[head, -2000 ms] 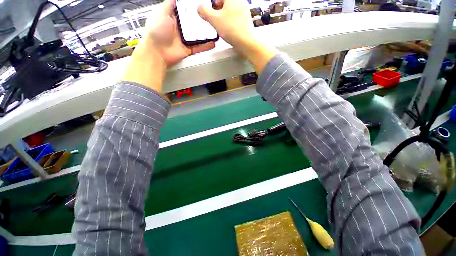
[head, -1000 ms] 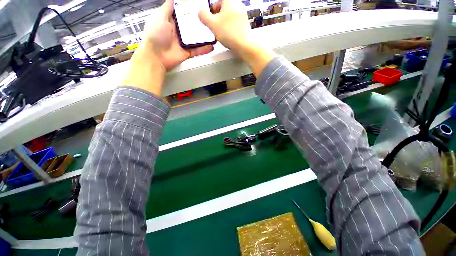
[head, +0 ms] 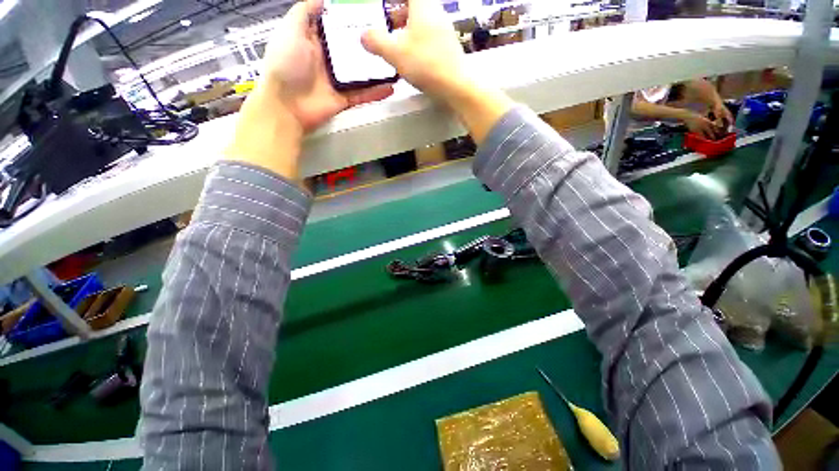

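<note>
A smartphone (head: 357,46) with a lit white screen is held up at the top of the view, its upper end cut off by the edge. My left hand (head: 304,69) holds it from the left and below. My right hand (head: 425,46) is at its right side, with the thumb over the screen. Both hands are above the white shelf (head: 543,66). A shiny yellow-brown pad (head: 501,434) lies on the green bench. An awl or small screwdriver (head: 591,430) with a pale yellow handle lies beside it, its thin shaft pointing up-left.
A black unit with bundled cord (head: 498,250) lies on the green belt, partly behind my right sleeve. Another unit (head: 114,384) is at the left. Clear bags (head: 750,285) and black cables are at the right. Beyond, a person's hands (head: 710,121) are at a red bin (head: 711,143).
The units on the belt have shifted left, and a round head now shows beside my right sleeve. Another person's hands have appeared at the red bin. My hands hardly moved.
</note>
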